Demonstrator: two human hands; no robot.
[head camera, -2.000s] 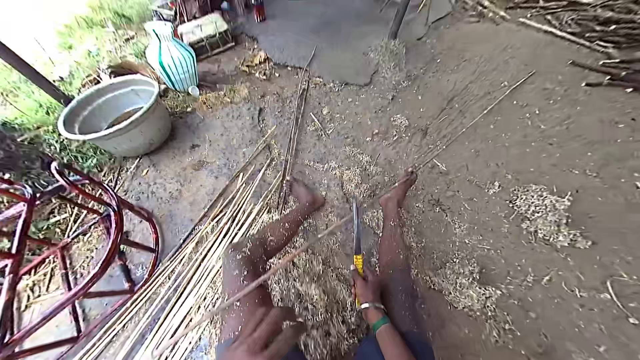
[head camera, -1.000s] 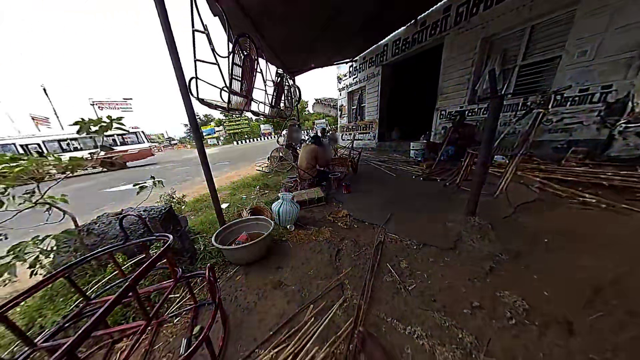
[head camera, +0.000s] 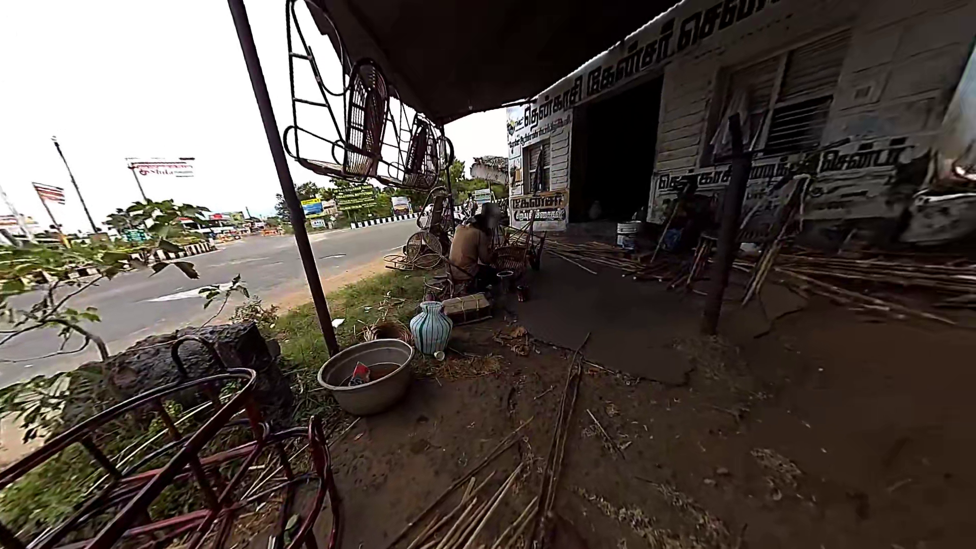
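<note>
Neither of my hands is in the head view, so what they hold is hidden. Long cane strips (head camera: 476, 511) lie on the ground at the bottom centre, beside a narrow bundle of darker canes (head camera: 563, 435) that points away from me. A grey basin (head camera: 367, 379) with a red item inside stands left of centre. Just behind it is a striped water pot (head camera: 431, 329) in white and blue-green. At the lower left stands a dark red cane furniture frame (head camera: 206, 450).
A person (head camera: 471, 248) sits farther back near a woven basket (head camera: 511, 258). A metal pole (head camera: 282, 175) rises at left and a wooden post (head camera: 724, 236) at right. Cane chair frames (head camera: 366, 122) hang overhead. Piled canes (head camera: 854, 278) lie by the building; a rock (head camera: 191, 366) borders the grass.
The view has swung up from the ground to the yard and road. My hands, legs and the yellow-handled knife, seen two seconds ago, are out of view.
</note>
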